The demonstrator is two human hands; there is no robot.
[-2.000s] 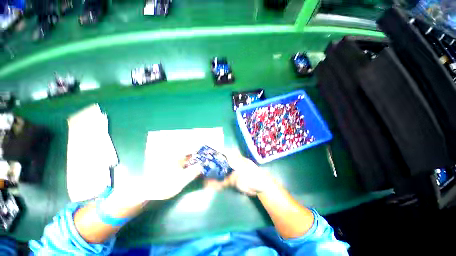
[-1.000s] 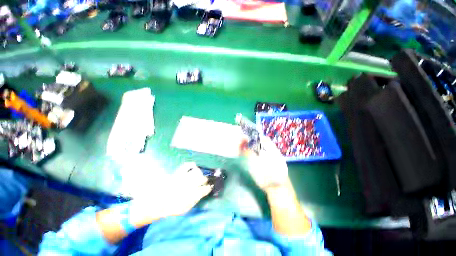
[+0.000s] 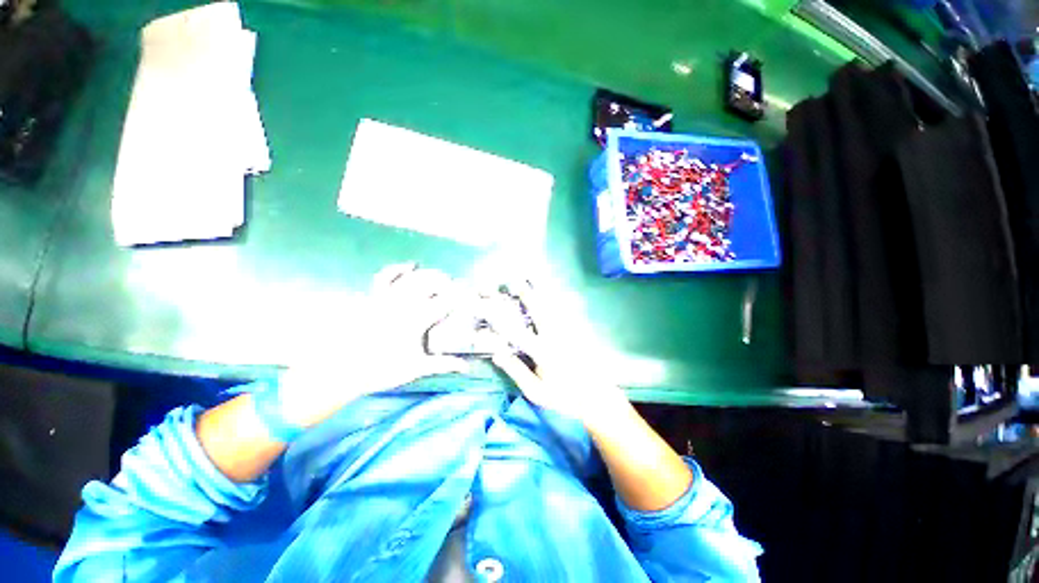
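Note:
My left hand [image 3: 382, 333] and my right hand [image 3: 556, 367] meet near the bench's front edge, just in front of my body. Strong glare washes out both hands and most of their fingers. Between them they hold a small unit [image 3: 517, 331], of which only dark edges and a pale part show. Its details and the exact finger contacts cannot be told. A light blue band is on my left wrist. A blue bin [image 3: 752, 216] with small red, white and dark parts stands to the right, beyond my right hand.
A white sheet [image 3: 444, 185] lies beyond my hands. Beige stacked sheets [image 3: 188, 125] lie at left. A black unit [image 3: 627, 116] sits behind the bin, another [image 3: 744, 85] farther right. A thin tool [image 3: 747, 312] lies below the bin. Black trays [image 3: 860, 228] fill the right side.
The view has tilted down. My right hand has moved from beside the bin back to my left hand, and both are now together at the small unit near my body.

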